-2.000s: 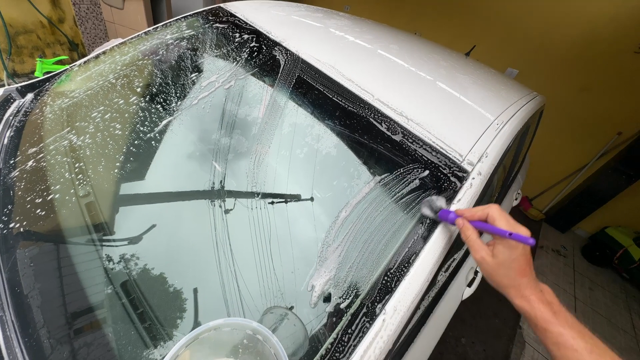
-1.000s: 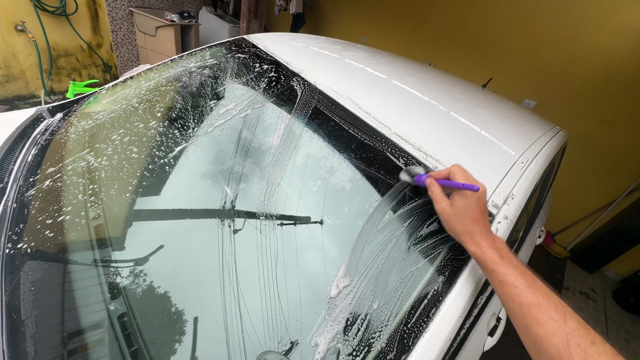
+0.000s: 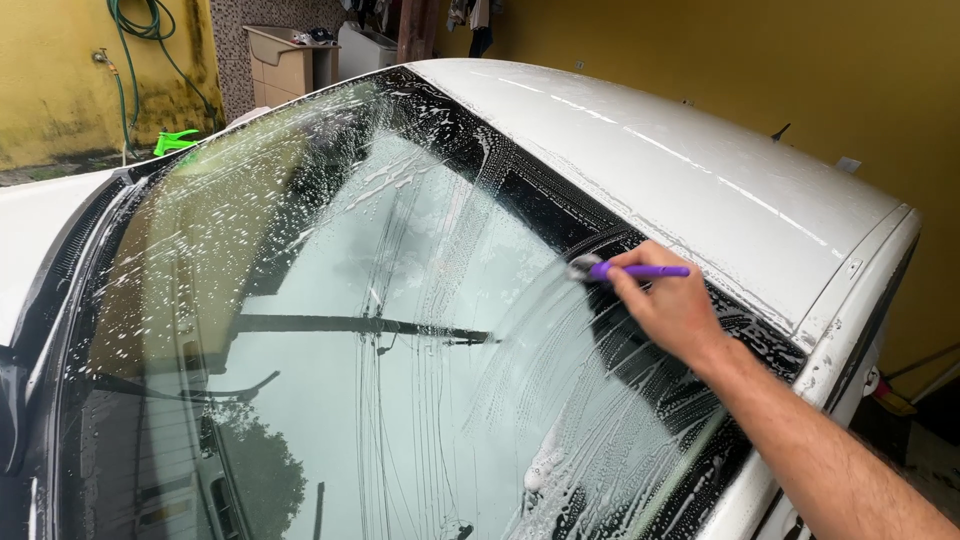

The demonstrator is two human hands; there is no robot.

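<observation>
My right hand (image 3: 667,300) grips the purple handle of a detailing brush (image 3: 641,271). The brush's grey, wet bristles (image 3: 583,268) touch the windshield (image 3: 450,255) of a white car, near the black border along the roof edge. Curved streaks of suds run over the glass below and left of the hand, with thicker foam (image 3: 546,457) low down. Water drops and suds dot the far side of the glass. My left hand is out of view.
The white car roof (image 3: 675,157) lies beyond the glass. A green spray trigger (image 3: 174,141) shows behind the car's far edge. Farther back are a coiled hose (image 3: 146,19) on the yellow wall and a beige laundry sink (image 3: 281,64). The wiper cowl (image 3: 71,277) runs down the left.
My right hand has moved the brush from the side edge of the windshield up along its roof edge, then inward over the glass. More curved suds streaks show. The bucket rim seen earlier has left view.
</observation>
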